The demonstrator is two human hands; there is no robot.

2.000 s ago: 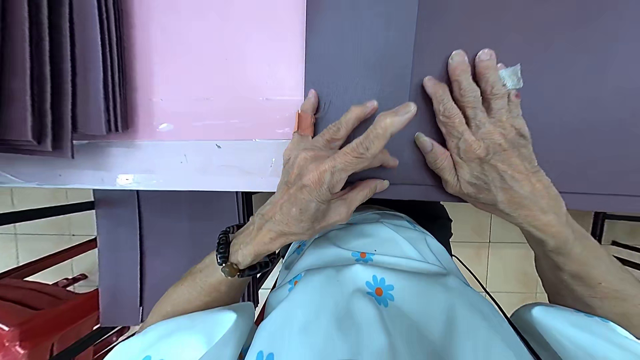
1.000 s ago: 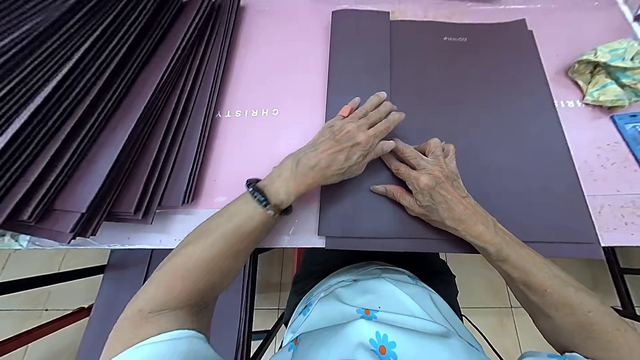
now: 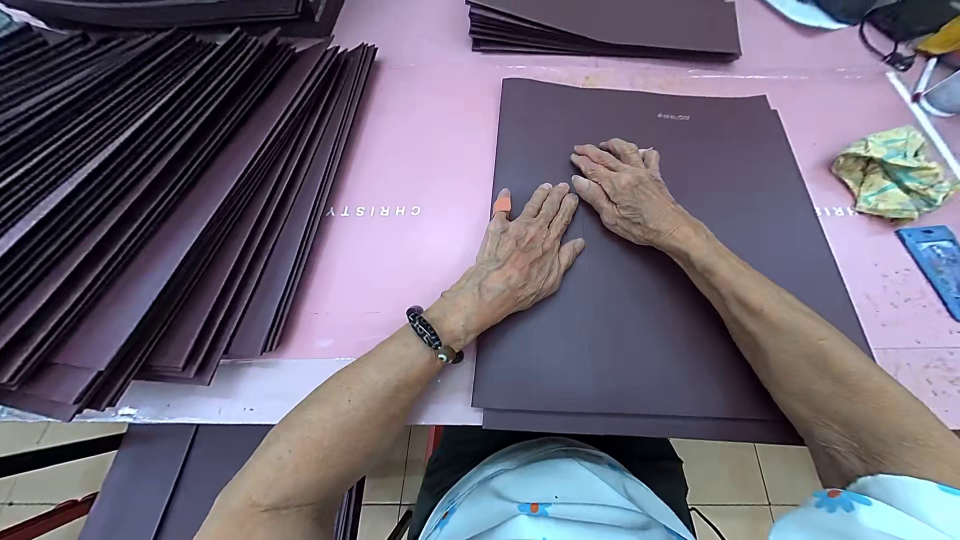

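Observation:
Dark purple paper sheets (image 3: 675,330), apparently folded bag blanks, lie flat before me, a lower one showing at the near edge. My left hand (image 3: 527,247) presses palm down on the left part of the top sheet, an orange band on its little finger and a beaded bracelet at the wrist. Just right and farther up, my right hand (image 3: 626,191) rests on the same sheet, fingers bent and pointing left. Neither hand grips anything; their fingertips come close together. Small pale print shows near the sheet's far edge.
A large fanned stack of dark purple pieces (image 3: 217,202) covers the left side. Another stack (image 3: 607,26) lies at the far edge. At right are a crumpled yellow-green cloth (image 3: 889,172) and a blue flat object (image 3: 934,262). The pink tabletop (image 3: 390,157) ends near my waist.
The narrow flap seen raised along the left a second ago now lies level with the sheet. My right hand has moved farther up the sheet. The view has shifted.

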